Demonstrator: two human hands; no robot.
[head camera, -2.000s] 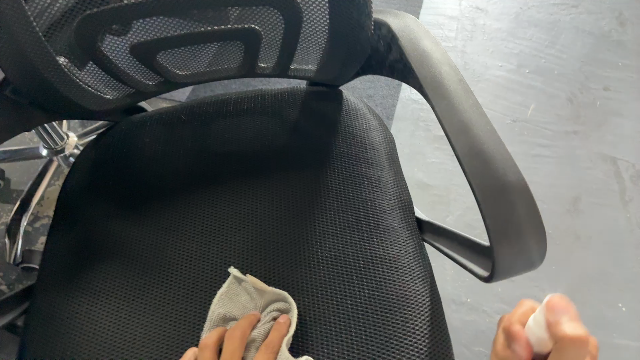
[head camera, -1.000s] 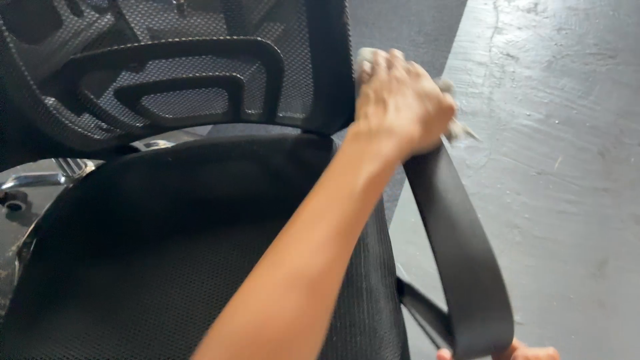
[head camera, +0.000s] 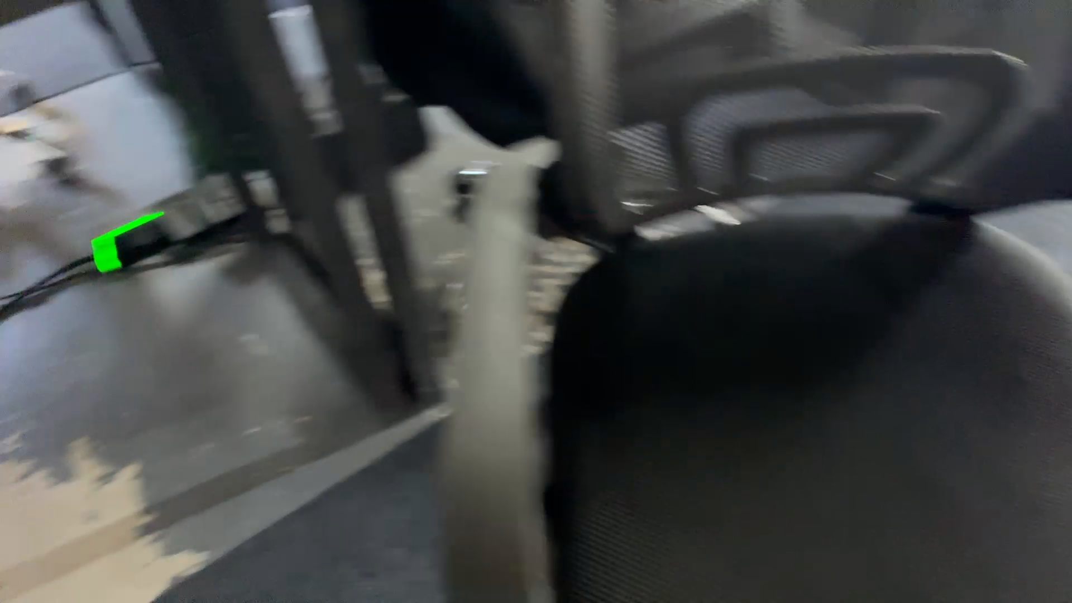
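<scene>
Neither my left hand nor my right hand shows in the head view at this moment, and the cloth is out of sight too. A black office chair fills the right half, blurred by motion. Its padded seat (head camera: 796, 402) spreads over the lower right, with the mesh backrest (head camera: 804, 109) rising behind it. Left of the seat runs a long armrest (head camera: 494, 377), which looks grey in the light.
Dark upright posts or legs (head camera: 360, 209) stand left of the chair. A bright green object (head camera: 107, 251) lies by black cables at the left. Under them is a grey floor (head camera: 251, 352) with a tan patch (head camera: 75, 528) at the lower left.
The view has swung left to the chair's other armrest. A hand that held the cloth on the seat, then was at the first armrest, is out of view, as is the other hand.
</scene>
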